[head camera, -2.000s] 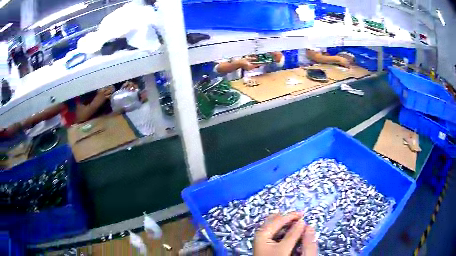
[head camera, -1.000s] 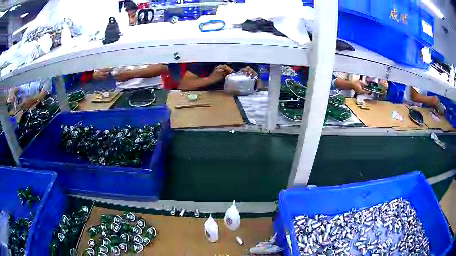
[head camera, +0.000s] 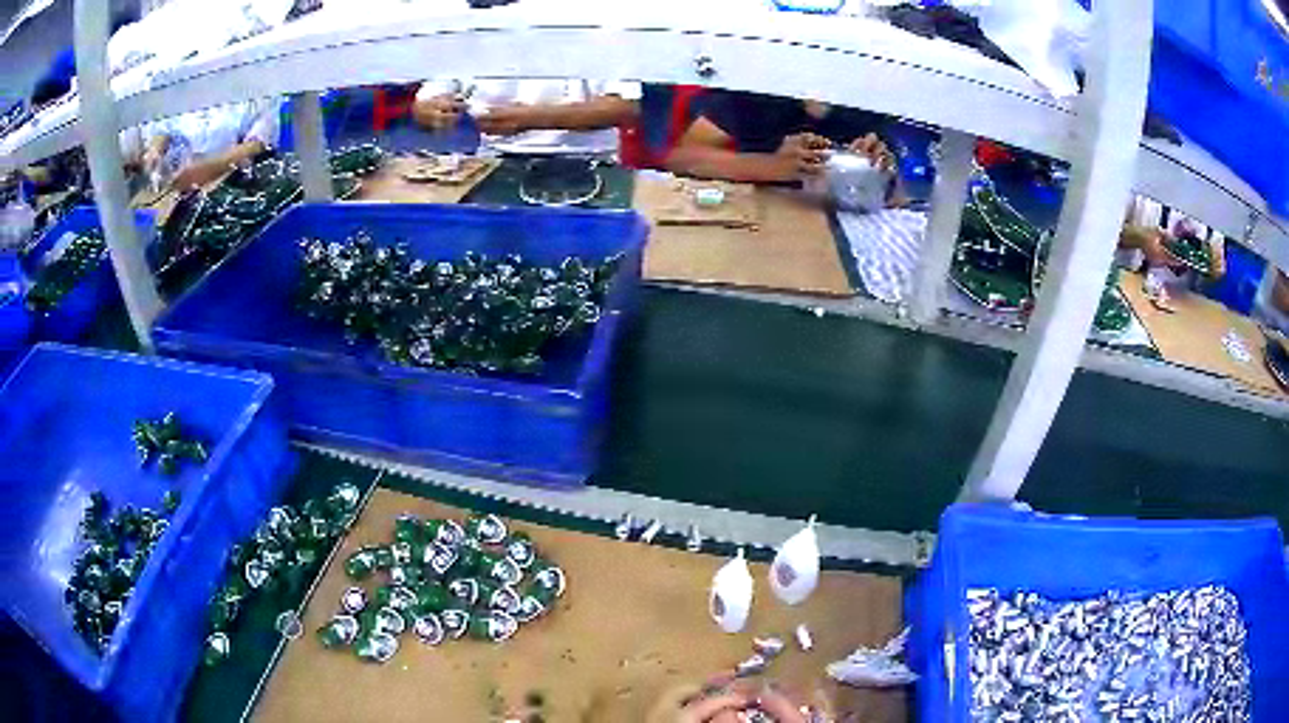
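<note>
Part of a hand shows at the bottom edge, over the tan work board. It is cut off and blurred; I cannot tell whether it is my left or right hand, or both together. Small silvery pieces lie just above it. Green housings with pale rims lie in a pile on the board's left part. Two white pointed bottles stand right of centre. The blue right tote holds many silver-white inserts. What the fingers hold is not clear.
A tilted blue tote at left holds green parts, with more loose green parts beside it. A back blue tote is heaped with green parts. A crumpled scrap lies beside the right tote. White posts frame people working opposite.
The view has swung left, so the right tote has shifted to the right edge. The hand that was over the silver pieces now shows at the board's near edge.
</note>
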